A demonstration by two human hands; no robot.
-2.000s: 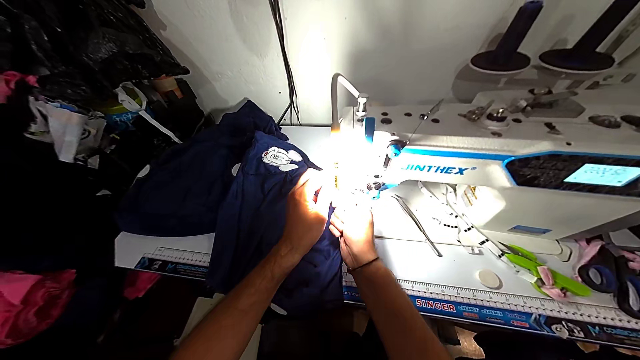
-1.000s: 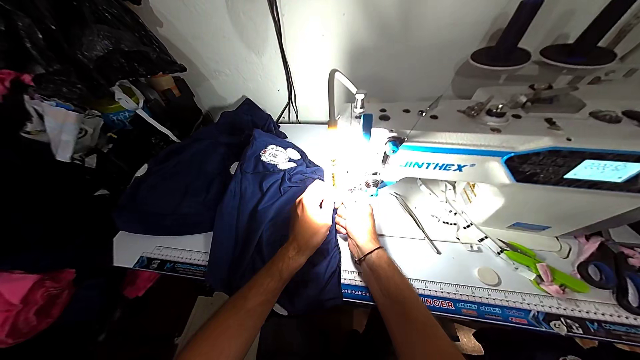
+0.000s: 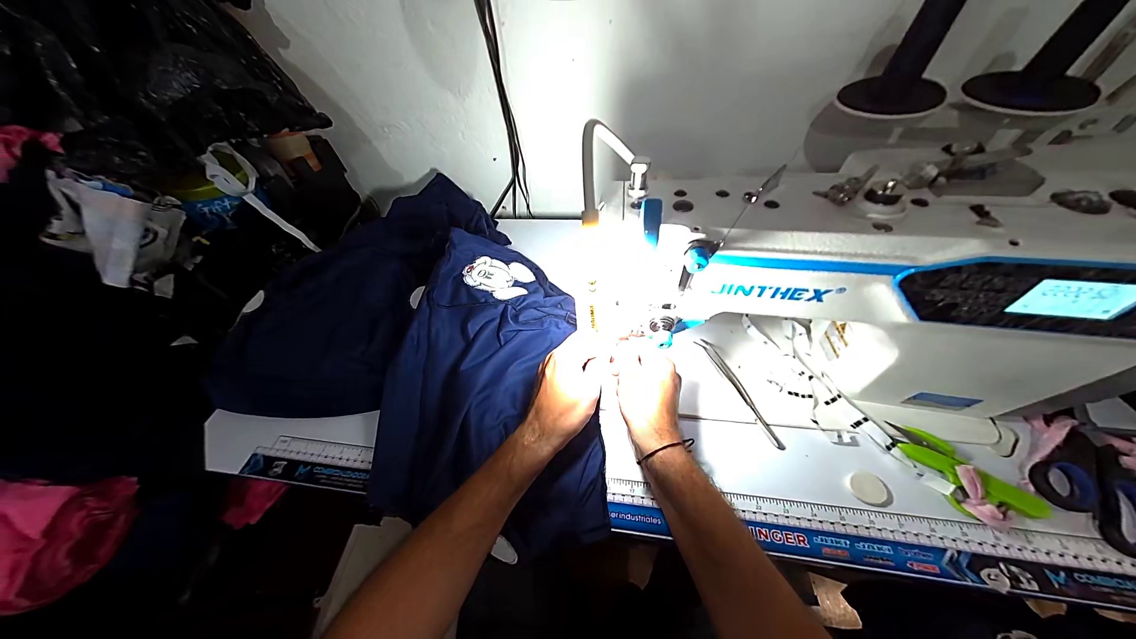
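Both my hands are close together under the lit head of a Jinthex sewing machine [image 3: 799,302]. My left hand [image 3: 568,386] grips the right edge of a navy fabric garment [image 3: 479,373] that bears a white printed figure [image 3: 497,277]. Beside it, my right hand [image 3: 648,386], with a dark cord on the wrist, has bent fingers near the needle area; glare hides its fingertips and whatever lies between them. The needle and presser foot cannot be made out in the bright light.
Metal tweezers [image 3: 741,395] and a white disc [image 3: 868,488] lie right of my hands. Further right are a tape measure [image 3: 821,386], green-handled snips [image 3: 958,470] and dark-handled scissors [image 3: 1069,479]. More navy fabric [image 3: 311,328] is heaped left. A printed ruler [image 3: 799,515] runs along the table's front edge.
My left hand, higher beside the needle area two seconds ago, has moved down toward me. The garment's right edge has shifted slightly with it. The tweezers have stayed in place.
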